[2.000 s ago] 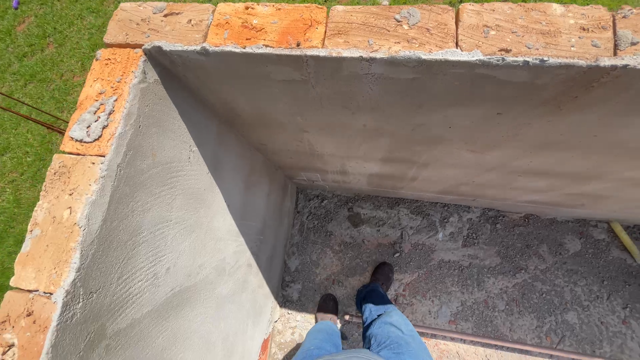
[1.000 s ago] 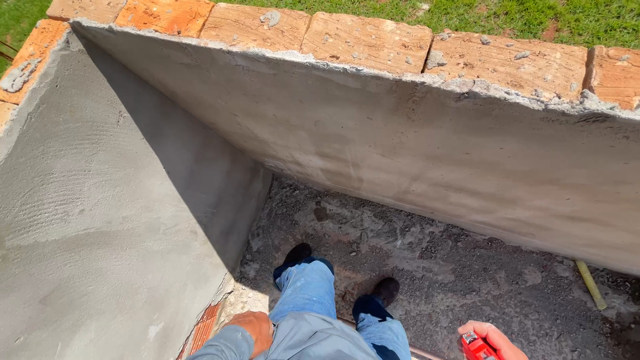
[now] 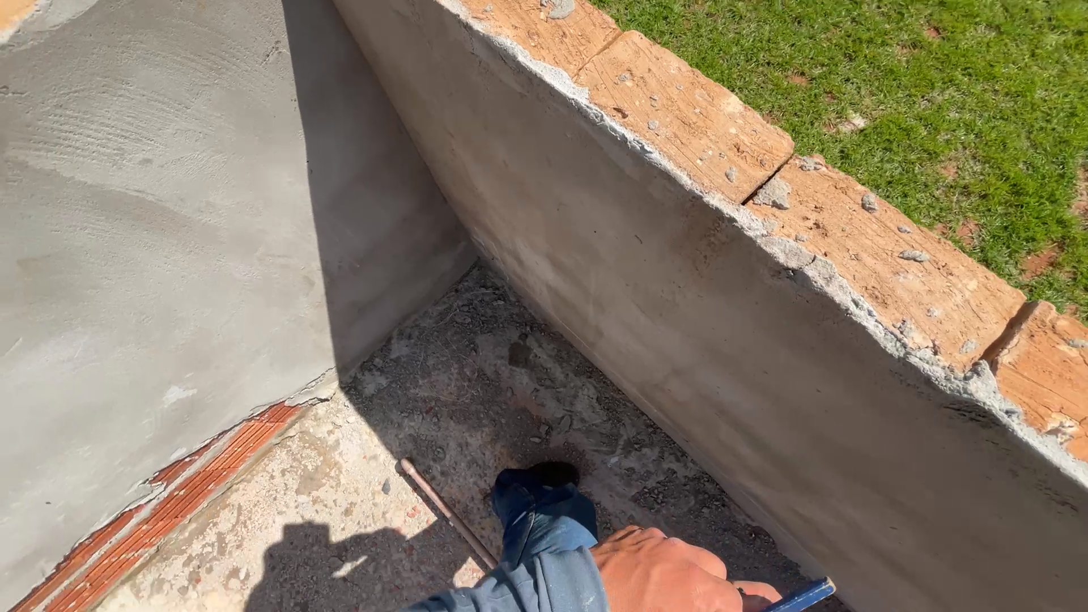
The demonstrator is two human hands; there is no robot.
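Note:
My left hand (image 3: pixel 667 571) comes in at the bottom from a blue-grey sleeve, back of the hand up and fingers curled. At its fingertips a flat blue pencil-like stick (image 3: pixel 801 595) with a pale tip juts out to the right; its lower part is cut off by the frame edge. My right hand is not in view. Past the hands, a smoothly rendered wall (image 3: pixel 663 314) runs down to the right and meets another rendered wall (image 3: pixel 161 221) at a shaded corner.
Orange bricks (image 3: pixel 684 119) with mortar crumbs top the right wall, with grass (image 3: pixel 918 110) beyond. Ribbed red brick (image 3: pixel 187 493) shows along the left wall's base. A thin rod (image 3: pixel 446 514) lies on the rough floor (image 3: pixel 476 365) beside my leg (image 3: pixel 544 514).
My left hand has moved right, and the blue stick now shows at its fingers. My right hand, holding a red tool a second ago, has left the view. The view has turned.

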